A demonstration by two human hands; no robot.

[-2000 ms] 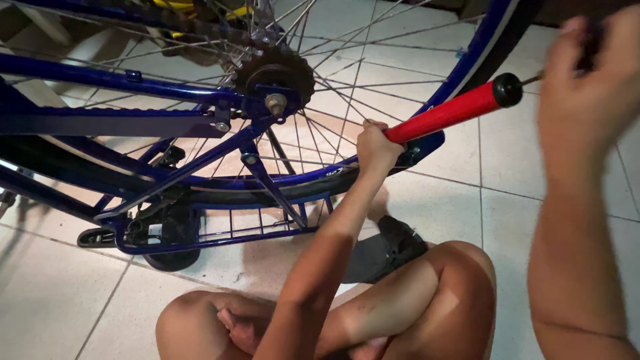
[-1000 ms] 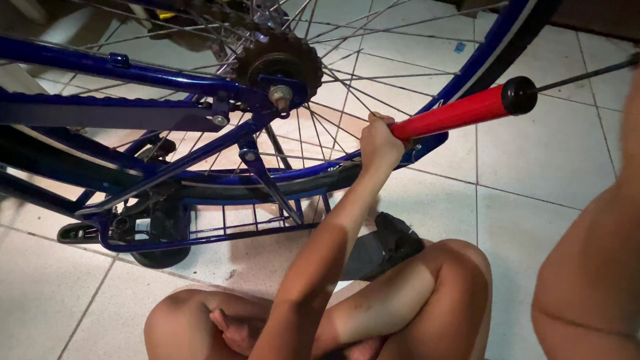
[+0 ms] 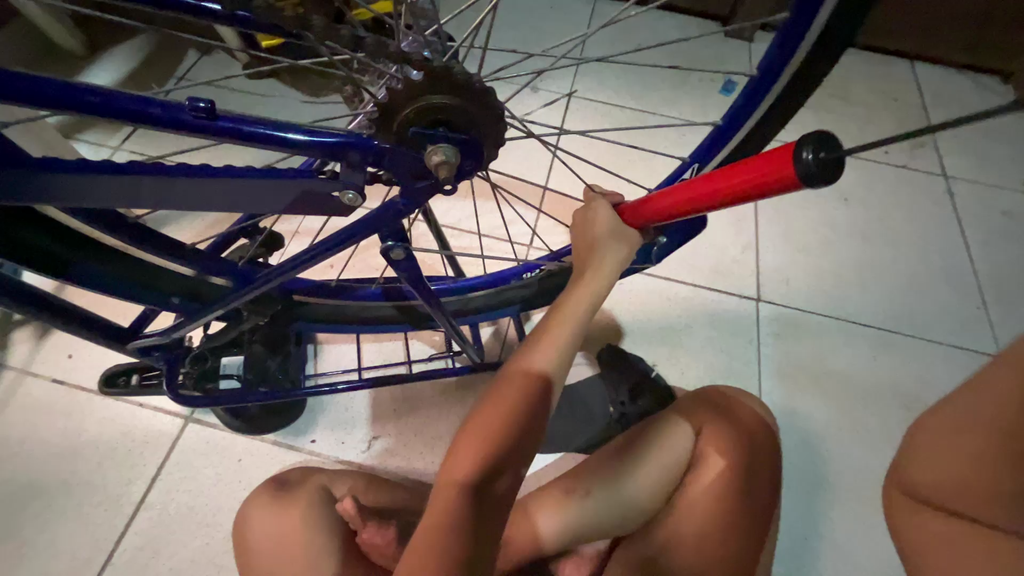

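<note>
My left hand (image 3: 602, 232) is closed around the lower end of a red hand pump (image 3: 712, 186), against the rim of the bicycle wheel (image 3: 512, 268). From the pump's black end cap the thin metal rod (image 3: 932, 128) runs out past the right edge of the view. Of my right arm only part (image 3: 960, 472) shows at the right edge; the hand is out of view. The valve, if the pump is on it, is hidden behind my left hand. The sprocket (image 3: 440, 116) and axle nut of the blue bicycle lie up and left of that hand.
The blue bicycle frame (image 3: 264, 132) fills the upper left, with its wire rear rack (image 3: 384, 384) down on the tiled floor (image 3: 848, 400). A black strap-like object (image 3: 632, 392) lies beside my crossed legs (image 3: 720, 480). Dark furniture (image 3: 944, 40) stands at the top right.
Two seconds ago my right hand showed at the upper right by the pump's rod; it has gone out past the right edge. More of the rod shows out of the barrel. My left hand keeps its hold.
</note>
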